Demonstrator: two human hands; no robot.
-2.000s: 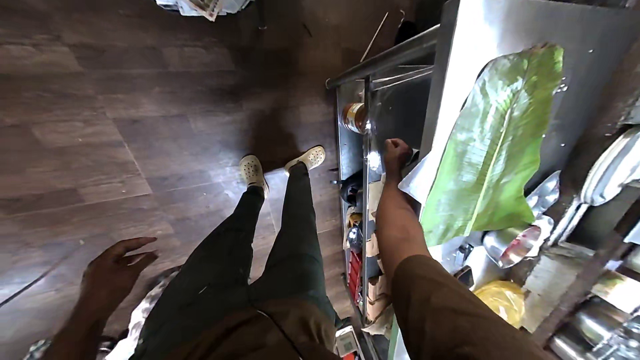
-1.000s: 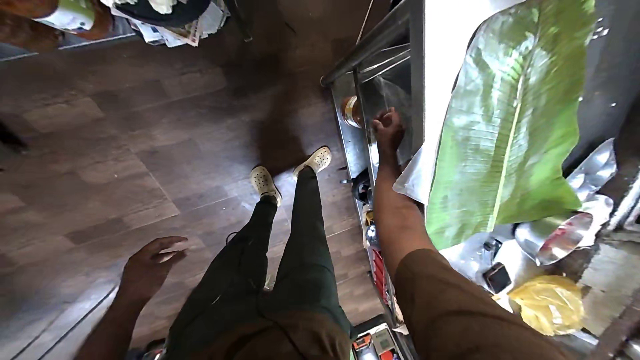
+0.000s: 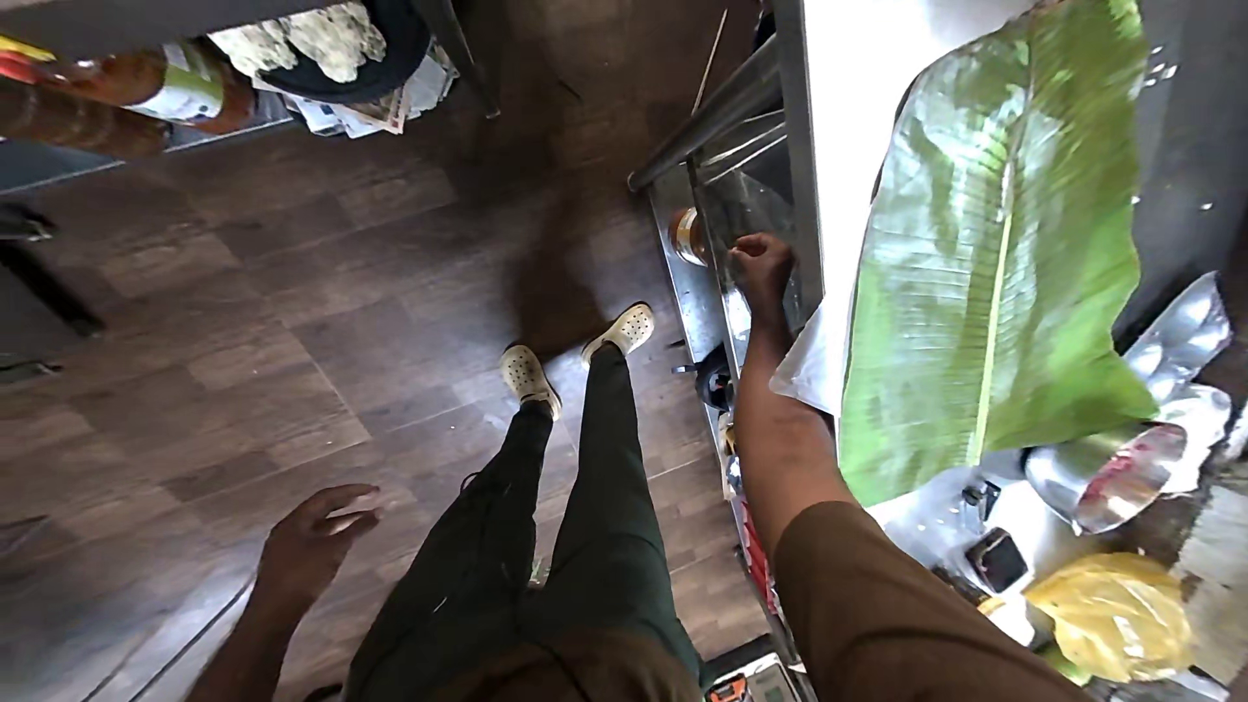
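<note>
My left hand [image 3: 317,546] hangs over the wooden floor at the lower left, its fingers loosely curled and apart, holding nothing. At the counter's edge, my right hand [image 3: 760,265] has its fingers curled in; whether it grips something thin or clear cannot be told. Beside my right arm, a large green banana leaf [image 3: 1004,253] lies on the counter, with a white sheet corner [image 3: 807,366] sticking out by the forearm. Near the leaf's lower end are a metal bowl [image 3: 1102,473] with a reddish stain, a smartwatch [image 3: 996,560] and a yellow plastic bag [image 3: 1116,616].
Under the counter, a metal shelf [image 3: 694,292] holds a jar [image 3: 688,236] and other items. A metal rail [image 3: 721,112] juts out at its far end. At the upper left, another shelf [image 3: 88,174] carries bottles [image 3: 185,90] and a black bowl [image 3: 390,49] with pale lumps.
The view has shifted so that the shelf with bottles and the black bowl shows at the upper left. My right hand stays by the counter's edge and my left hand stays over the floor.
</note>
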